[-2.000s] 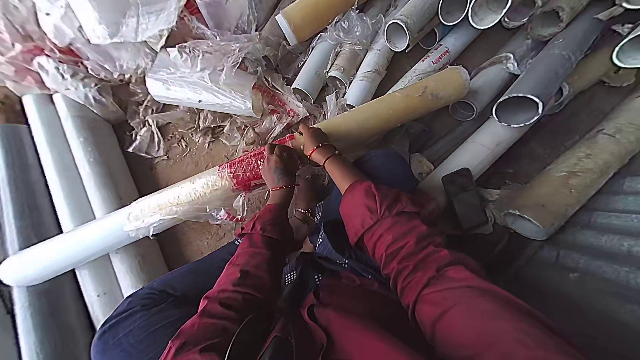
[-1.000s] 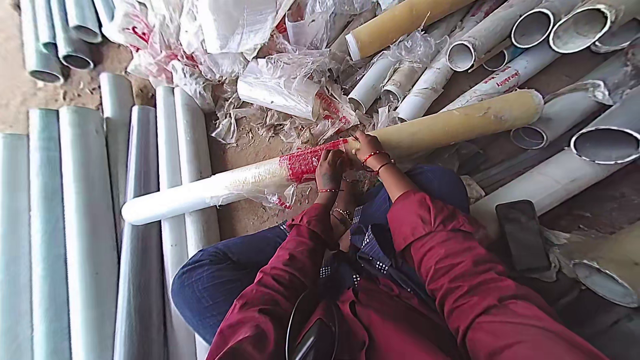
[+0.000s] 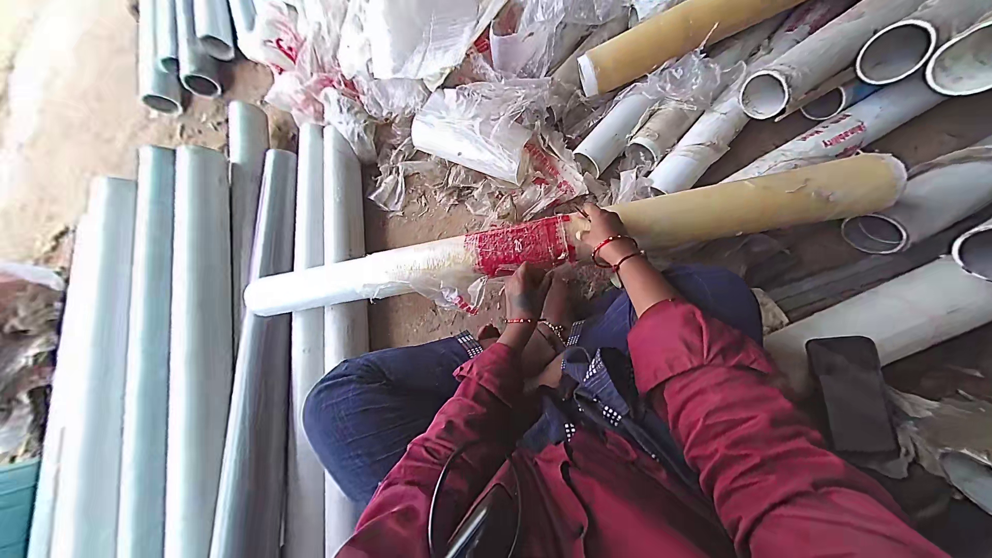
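Observation:
A long tube (image 3: 759,195) lies slanting across in front of my knees, its right part tan and its left part white. Red-printed plastic film (image 3: 523,246) is wrapped round its middle, and torn clear film (image 3: 446,285) hangs under it. My left hand (image 3: 528,291) is at the lower edge of the red film, fingers closed and seemingly pinching the film; what is between the fingertips is hidden. My right hand (image 3: 601,231) grips the tube's wrapping at the right end of the red part, its fingertips partly hidden.
Pale tubes (image 3: 198,325) lie side by side at the left, with shorter ones (image 3: 203,46) beyond. Crumpled plastic film (image 3: 364,85) heaps up ahead. Open-ended tubes (image 3: 821,139) and another tan tube (image 3: 682,43) lie at the right. A dark phone (image 3: 852,395) rests near my right arm.
The view has swung to the left, showing more of the pale tubes. My left hand has moved from the upper side of the red film down to its lower edge.

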